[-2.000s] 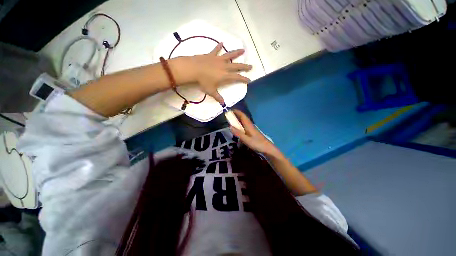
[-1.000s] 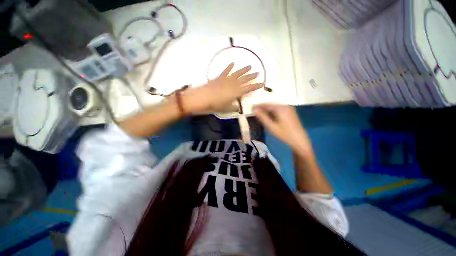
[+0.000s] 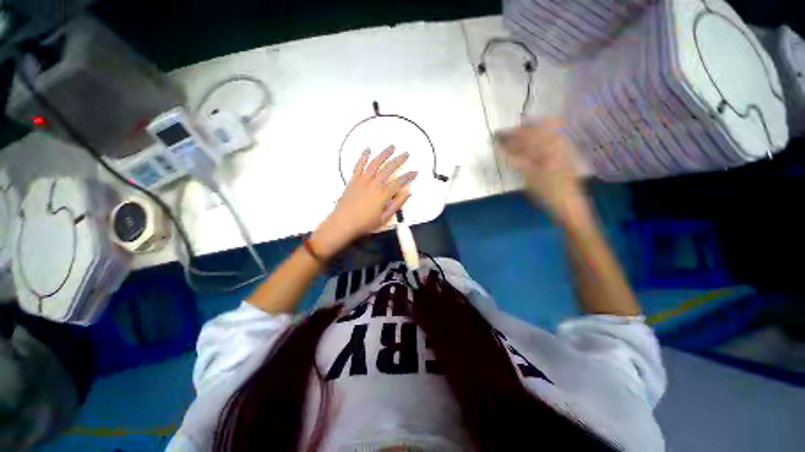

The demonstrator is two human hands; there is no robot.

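A flat white octagonal panel (image 3: 413,141) lies on the bench with a dark wire ring and small black connectors. My left hand (image 3: 375,190) rests on its lower part, fingers spread, holding nothing. A pale strip-like controller (image 3: 407,245) stands edge-on at the panel's lower edge, near my lap, by a black connector. My right hand (image 3: 540,159) is blurred, right of the panel, with its fingertips together. A loose test lead (image 3: 508,42) arches above it and runs down to the fingers; a dark end shows at the fingertips.
Striped panel stacks (image 3: 635,106) stand at right, a lower pile (image 3: 57,252) at left. A round-faced display unit (image 3: 134,222), power meter (image 3: 175,132), white adapter (image 3: 228,131) and grey metal box (image 3: 101,84) are at left. A blue stool (image 3: 675,252) stands beyond the bench.
The loose test lead has moved from left of the panel to its right. My right hand has moved from near the controller up and right. My left hand stays on the panel.
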